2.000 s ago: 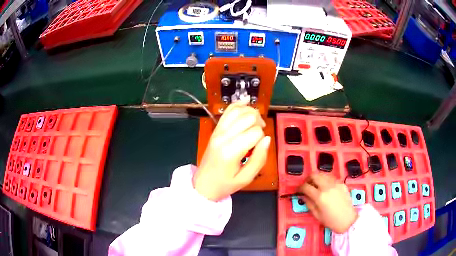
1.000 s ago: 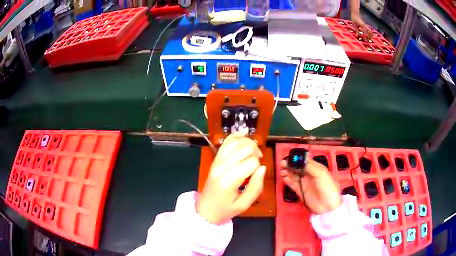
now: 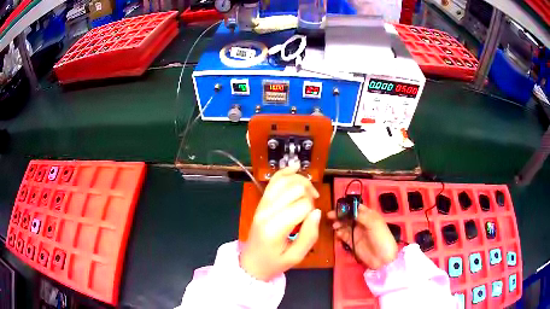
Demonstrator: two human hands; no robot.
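Note:
The orange-brown test fixture stands upright in the centre, with a black block and bolts on its plate. My left hand is closed around the clamp handle in front of the plate; the handle's grip is hidden in the fist. A bit of teal shows under that hand. My right hand holds a small black watch module with a cyan mark lit on it, above the near left corner of the right-hand tray. A thin black cable hangs by the fingers.
The left-hand tray holds small dark ring-centred pieces in its left columns. The blue test instrument and the power supply stand behind the fixture. A paper slip lies below the supply. Stacked trays stand at back left.
Since two seconds ago, my right hand has risen from the tray's teal pieces and now holds the module, most recently moving slightly left. My left hand stays on the handle. The view has tilted up.

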